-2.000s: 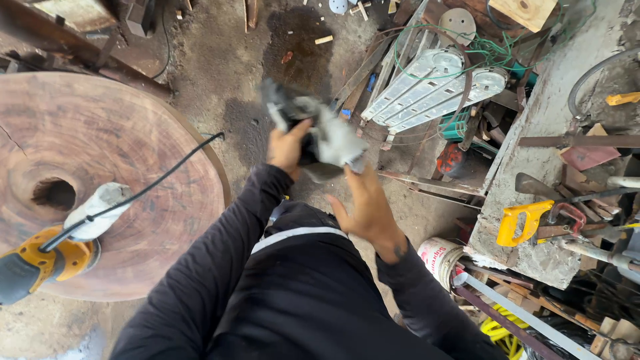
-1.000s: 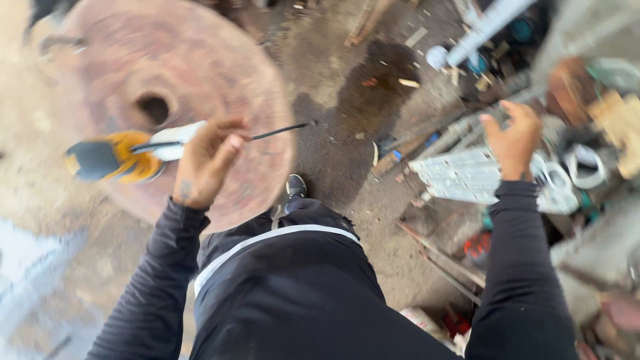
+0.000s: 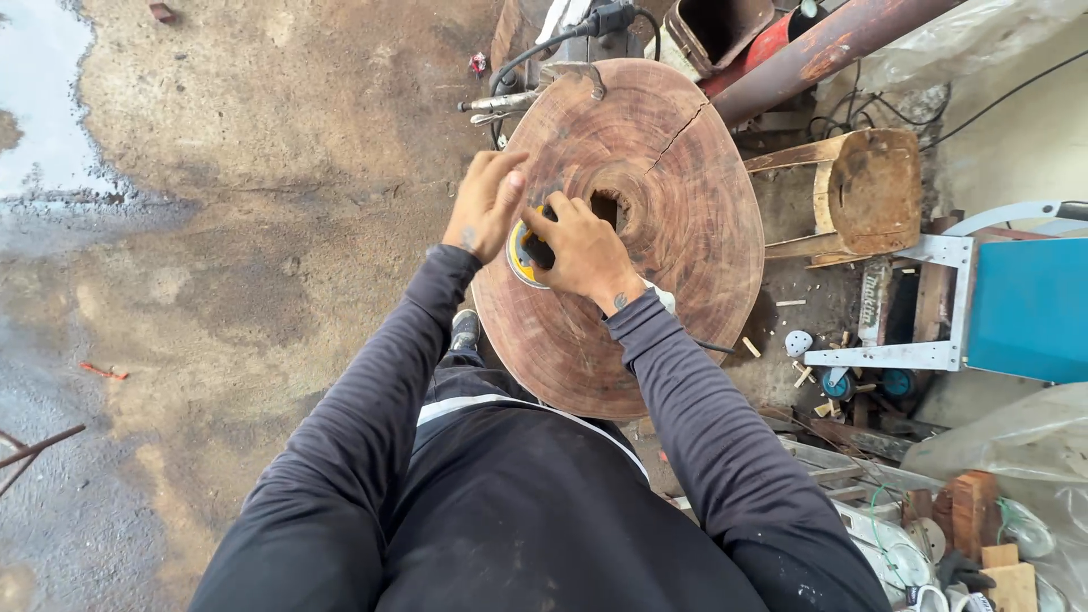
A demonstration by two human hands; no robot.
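Note:
A yellow and black power sander [image 3: 518,255] lies on a round wood slab [image 3: 697,221] that has a central hole and a crack toward its rim. My right hand [image 3: 582,246] is on the sander, with its fingers curled over the black part and hiding most of the tool. Just left of it, my left hand [image 3: 486,204] is raised at the slab's left edge, fingers apart, holding nothing. Part of the sander's white dust bag [image 3: 661,297] shows beside my right wrist, and a black cord end sticks out past my sleeve.
A cable connector [image 3: 608,19] and a bench vise stand behind the slab. To the right are a rusty pipe [image 3: 829,51], a worn wooden stool [image 3: 875,189] and a blue-topped machine [image 3: 1028,310] on a wheeled frame. Ladder parts and wood scraps lie at lower right.
The grey-white cloth-like item held two seconds ago is out of my hands. My right hand has come across onto the sander. The view has swung strongly toward the slab.

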